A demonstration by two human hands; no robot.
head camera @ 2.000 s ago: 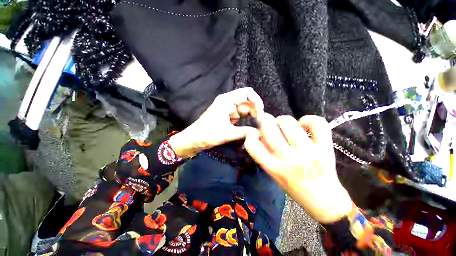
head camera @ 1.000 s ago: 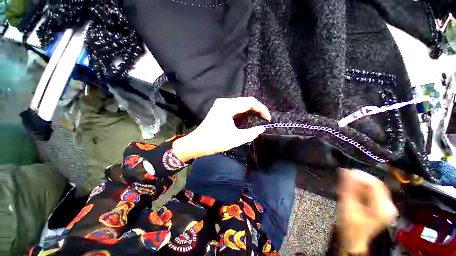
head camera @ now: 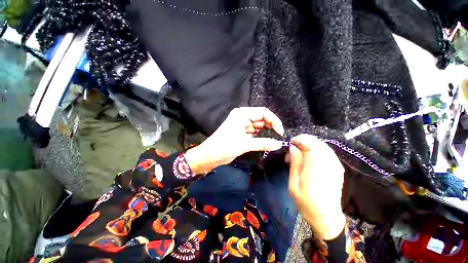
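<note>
The dark tweed jacket [head camera: 303, 67] lies over the table edge, its smooth black lining [head camera: 200, 56] turned up on the left. A thin silvery-purple chain [head camera: 356, 154] runs along the hem, right of my hands. My left hand [head camera: 238, 134] pinches the hem and the chain between thumb and fingers. My right hand [head camera: 318, 180] has its thumb and fingertips together at the chain, close beside my left fingertips. No needle can be made out; the right fingertips hide what is between them.
A pale narrow strip [head camera: 379, 122] crosses the jacket near the flecked pocket trim [head camera: 377, 87]. Shiny black trim [head camera: 110, 43] is heaped upper left. Small clutter and a blue lump [head camera: 450, 184] lie at the right table edge. A red object [head camera: 436, 245] is lower right.
My right hand first swung away down and right from the hem, then came back to the chain beside my left fingertips. My left hand kept its pinch and shifted slightly right.
</note>
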